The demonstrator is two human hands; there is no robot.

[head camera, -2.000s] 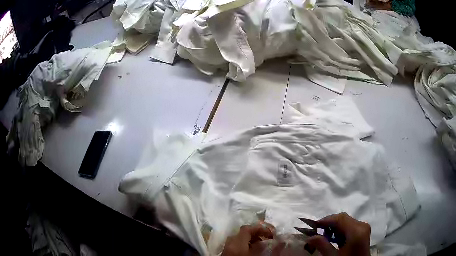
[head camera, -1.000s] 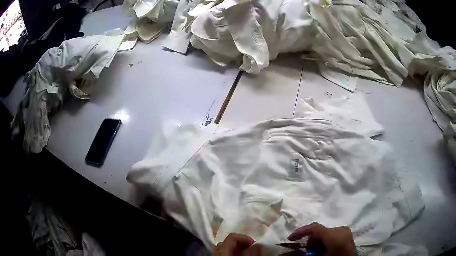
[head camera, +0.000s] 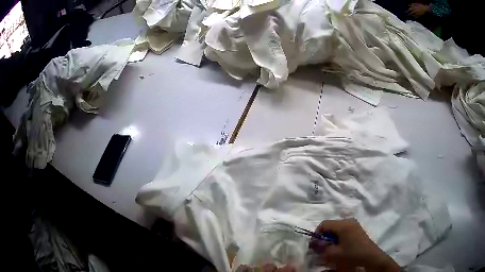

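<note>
An off-white garment [head camera: 340, 170] lies spread on the table nearest me, wrinkled, with seam lines and a small dark printed mark. My right hand [head camera: 351, 247] is over its lower part and holds small thread snips [head camera: 319, 235] with a bluish handle, the thin blades pointing left. My left hand [head camera: 266, 268] is cut off by the bottom edge; only its fingers show, at the near edge of the cloth. Whether the blades touch the cloth is unclear.
A glossy white table [head camera: 175, 101] has a brown joint strip. A black phone [head camera: 112, 159] lies left. A large cream garment pile [head camera: 308, 37] runs along the far side, with heaps left [head camera: 69, 79] and right [head camera: 470, 101]. A person's hand [head camera: 418, 9] shows at the far right.
My right hand and the snips have moved up over the cloth, away from my left hand. My left hand has dropped lower, mostly out of the picture. The other person's hand has come into view.
</note>
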